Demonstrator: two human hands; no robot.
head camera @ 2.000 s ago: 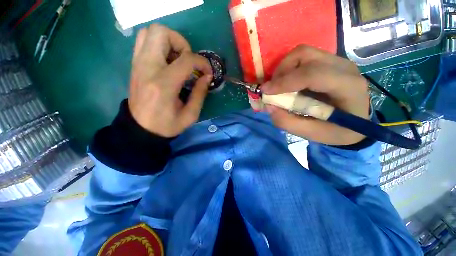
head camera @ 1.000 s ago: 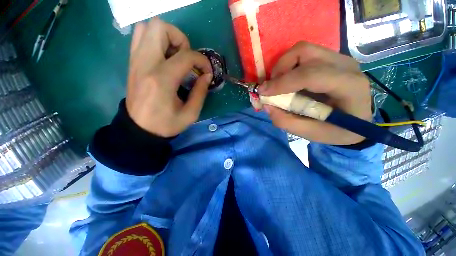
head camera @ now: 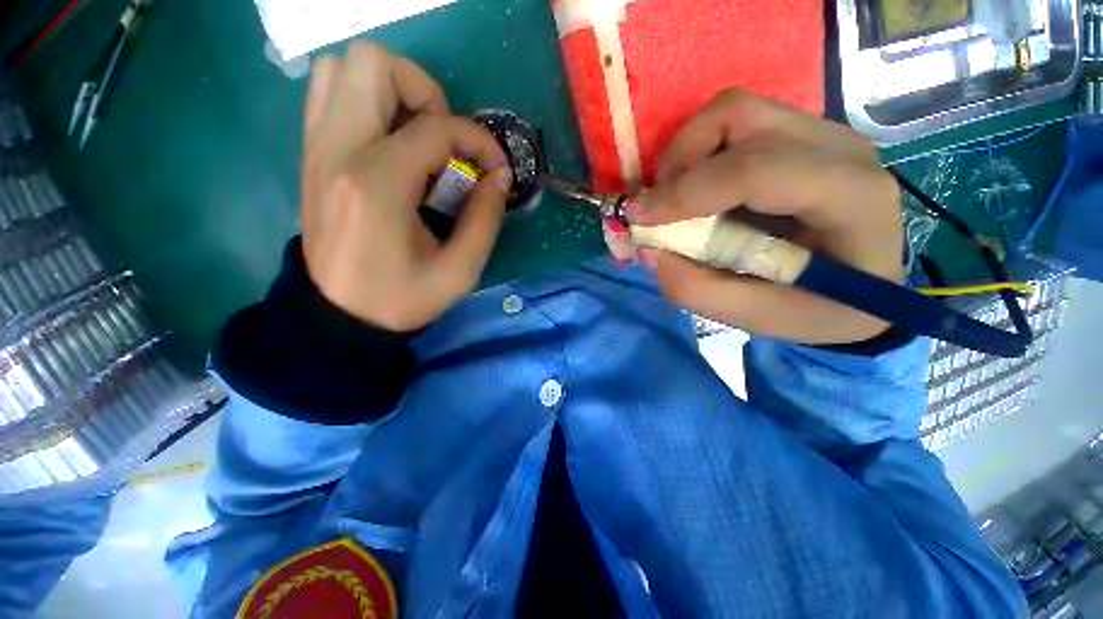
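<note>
The round black device point(head camera: 523, 151) lies on the green mat, with shiny parts inside its ring. My left hand point(head camera: 393, 194) is beside it, thumb and index fingertips together at its left edge. A small silver-white battery cell point(head camera: 455, 185) with a yellow edge shows between the thumb and fingers of that hand; what the fingertips pinch is hidden. My right hand point(head camera: 774, 218) holds the soldering iron point(head camera: 726, 247) like a pen by its cream grip. The metal tip points left and reaches the right edge of the round device; exact contact cannot be told.
A red pad point(head camera: 702, 73) with tape strips lies beside my right hand. A metal tray point(head camera: 956, 115) is at the upper right. White paper point(head camera: 345, 18) is at the top, tweezers point(head camera: 103, 73) at the upper left. Blister trays point(head camera: 73, 351) are stacked left, others point(head camera: 986, 369) right.
My left hand has shifted slightly left and up, and more of the silver-white cell with its yellow edge shows. The iron stays at the round device's right edge.
</note>
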